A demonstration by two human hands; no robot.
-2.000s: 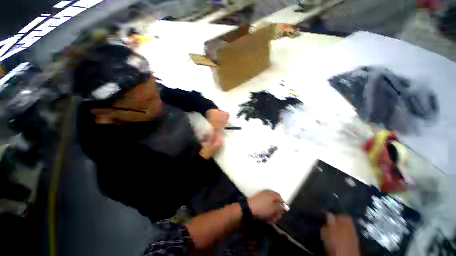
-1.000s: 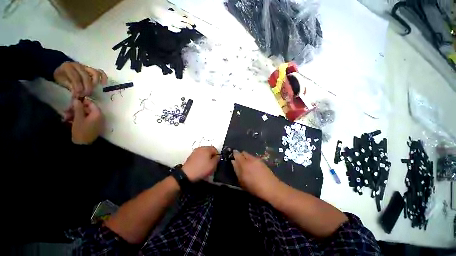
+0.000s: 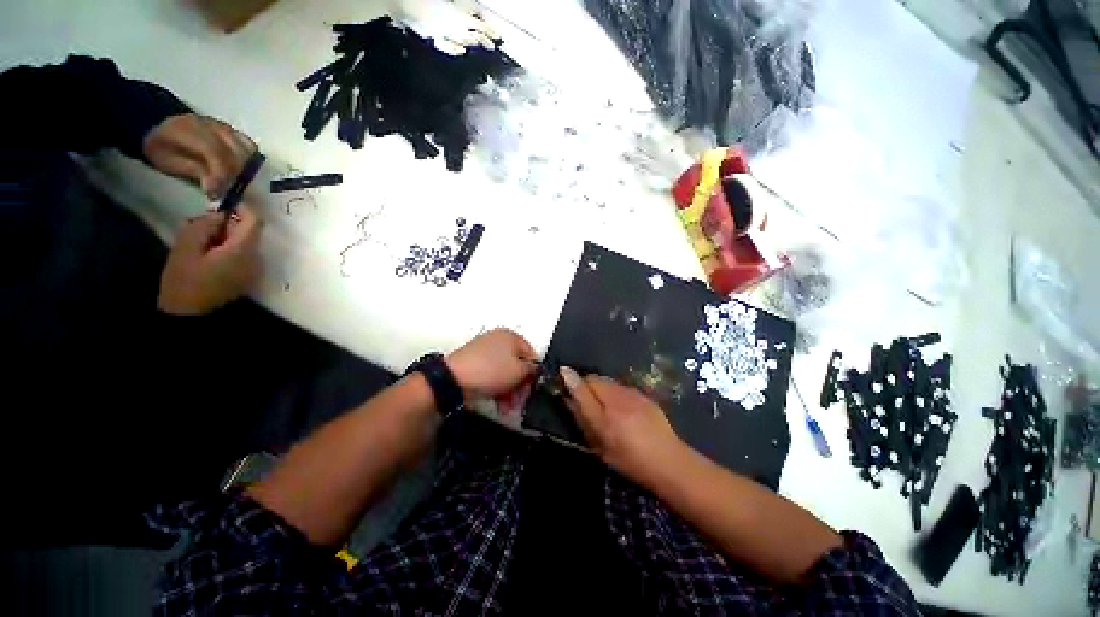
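Note:
My left hand [image 3: 495,365] and my right hand [image 3: 613,416] meet at the near left edge of the black work mat [image 3: 603,289]. Their fingertips hold a small dark piece [image 3: 549,376] between them, apparently a black strap tab; its details are too small and dark to tell. A pile of small white pieces [image 3: 733,356] lies on the right part of the mat. A single white piece [image 3: 656,282] lies near the mat's far edge.
A neighbour's hands [image 3: 211,259] hold a black strap at left. Nearby are small rings [image 3: 428,263] and a black strap heap [image 3: 416,84]. A red and yellow dispenser [image 3: 724,223] stands behind the mat. At right are a blue pen-like tool [image 3: 819,435], dotted tab heaps [image 3: 899,416] and a black rectangle [image 3: 948,536].
The view has swung down from the neighbour to the mat, then shifted slightly. My hands, apart two seconds ago, are together at the mat's edge. The neighbour now holds up a black strap.

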